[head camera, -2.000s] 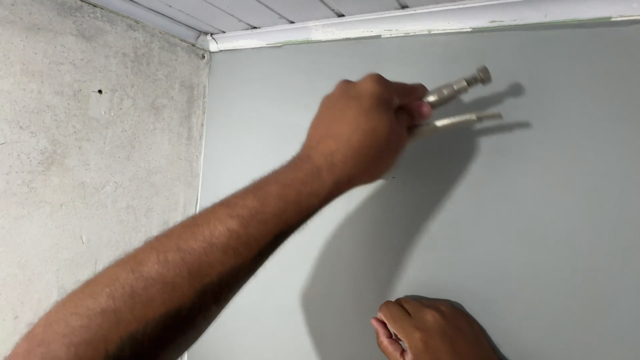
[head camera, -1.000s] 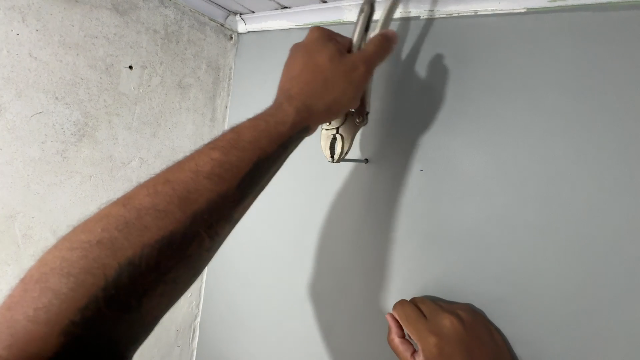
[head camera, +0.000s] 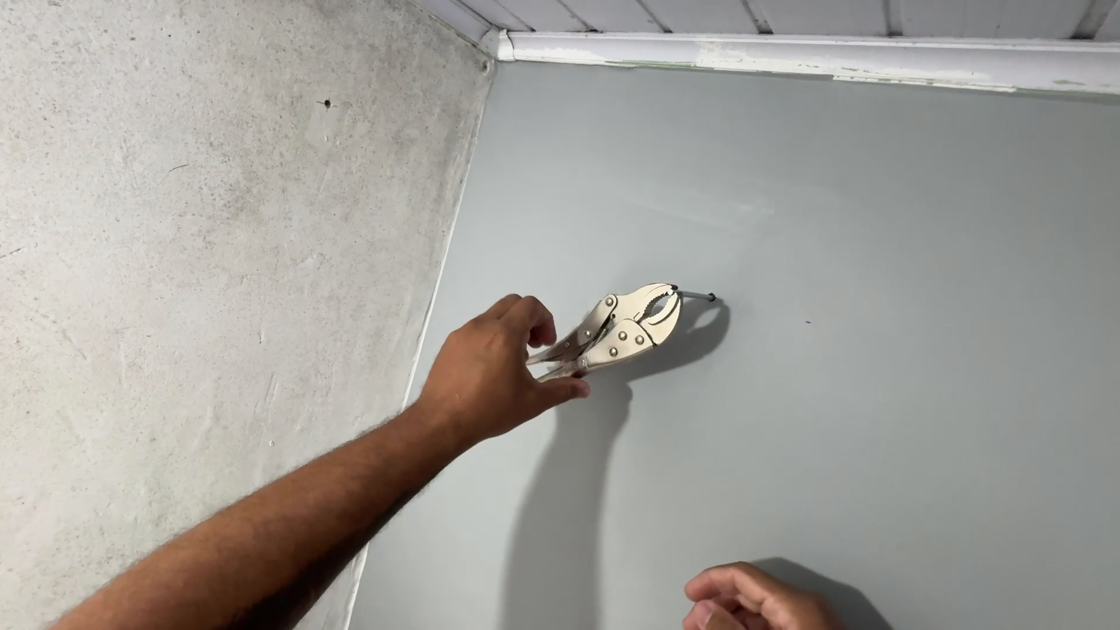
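Observation:
A pair of metal locking pliers points up and to the right, its handles held by my left hand. The tips of its curved toothed jaws meet at a thin metal screw or nail that runs to the grey wall, where its dark end shows. Part of the handles is hidden in the hand. Low in the view, my right hand is partly cut off by the bottom edge, its fingers curled in front of the wall and nothing visible in them.
A rough concrete wall with a small dark hole meets the painted grey wall at a corner on the left. White trim runs along the top under a panelled ceiling. A small dark mark is on the grey wall.
The left hand has swung the pliers' handles round from the upper right, past upright, to the lower left, with the jaws now at the upper right. The right hand stays low.

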